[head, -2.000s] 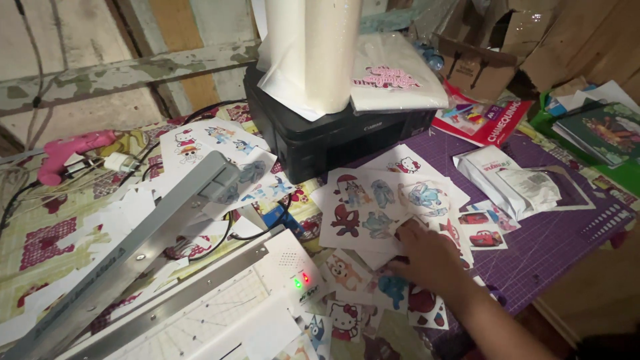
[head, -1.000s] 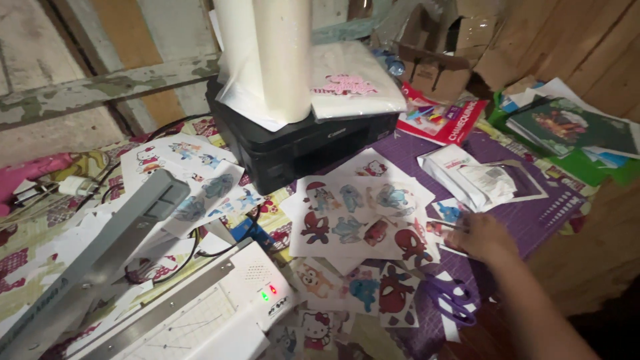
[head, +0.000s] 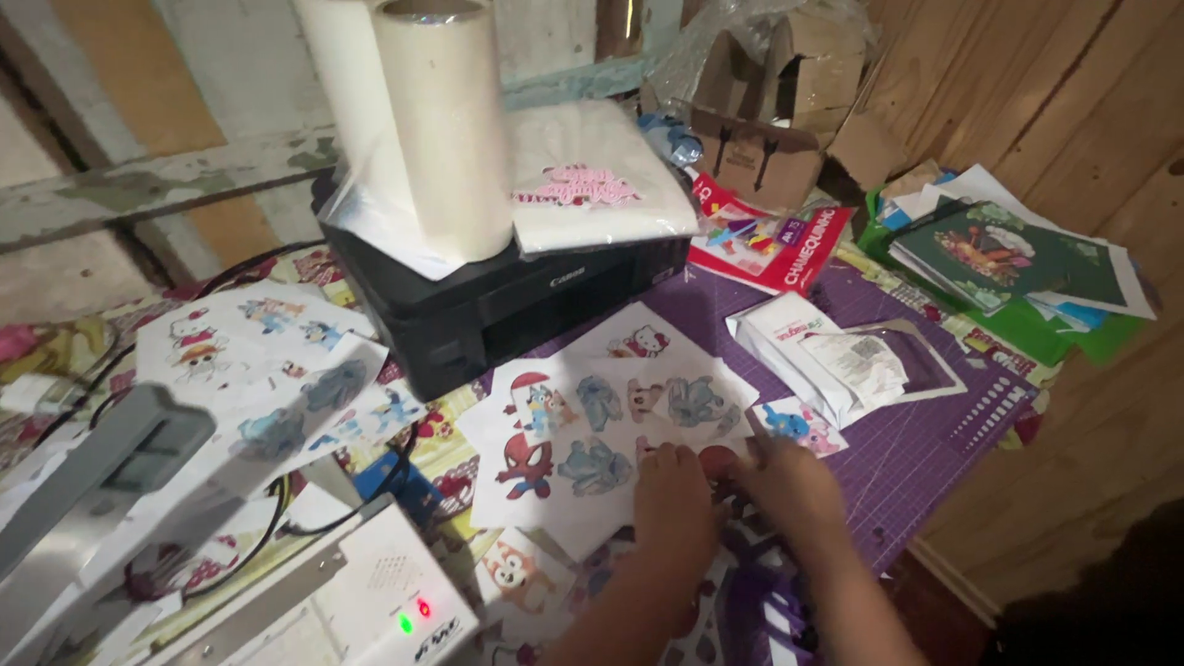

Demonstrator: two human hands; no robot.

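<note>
Both of my hands are low in the head view, over paper sheets printed with cartoon characters (head: 555, 416). My left hand (head: 673, 495) rests at the right part of the sheets, its fingertips at the paper. Just right of it, my right hand (head: 786, 486) has bent fingers at the edge of a red print; whether it grips the paper is unclear. A small cutout with blue and pink figures (head: 797, 424) lies beyond my right hand. Purple-handled scissors (head: 763, 592) are partly hidden under my right forearm. A fox-like puppy print (head: 513, 572) lies in front of the sheets.
Behind stands a black Canon printer (head: 546, 301) bearing film rolls (head: 444, 139) and a plastic-wrapped packet (head: 592, 176). At the left are a white machine with lights (head: 370, 592) and a grey paper trimmer (head: 120, 490). A white package (head: 814, 356) lies on the purple cutting mat (head: 911, 462).
My left hand has come into view beside the right. The right hand, earlier alone at the prints, is now bent beside it. The view has shifted.
</note>
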